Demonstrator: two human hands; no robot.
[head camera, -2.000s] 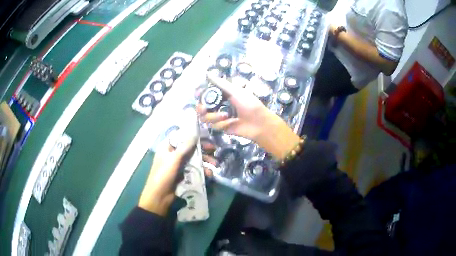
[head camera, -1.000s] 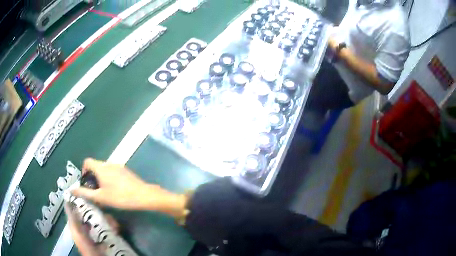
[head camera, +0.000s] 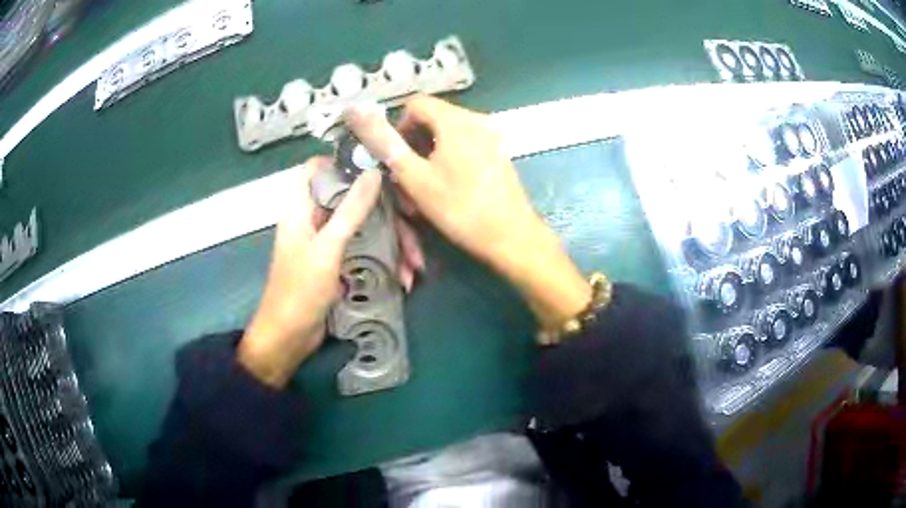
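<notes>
My left hand (head camera: 308, 263) grips a grey four-seat housing bar (head camera: 376, 342), which points down toward me. Its two lower seats show no black ring; its upper part is partly hidden by my fingers. My right hand (head camera: 457, 184) is at the bar's upper end, with its fingertips on a black-rimmed round insert (head camera: 356, 156) with a pale centre. Whether the insert sits in its seat cannot be told. A scalloped grey bar (head camera: 348, 91) lies just beyond my hands.
Clear blister trays (head camera: 735, 375) with black round units lie at the right. A filled bar (head camera: 755, 62) lies at the upper right, another bar (head camera: 177, 50) at the upper left. Dark stacked trays (head camera: 50, 397) stand at the lower left. A white stripe (head camera: 566, 121) crosses the green surface.
The view has turned, so the trays now appear farther right and the scalloped bar in front. The held bar appears more central and upright, with both hands at its upper part.
</notes>
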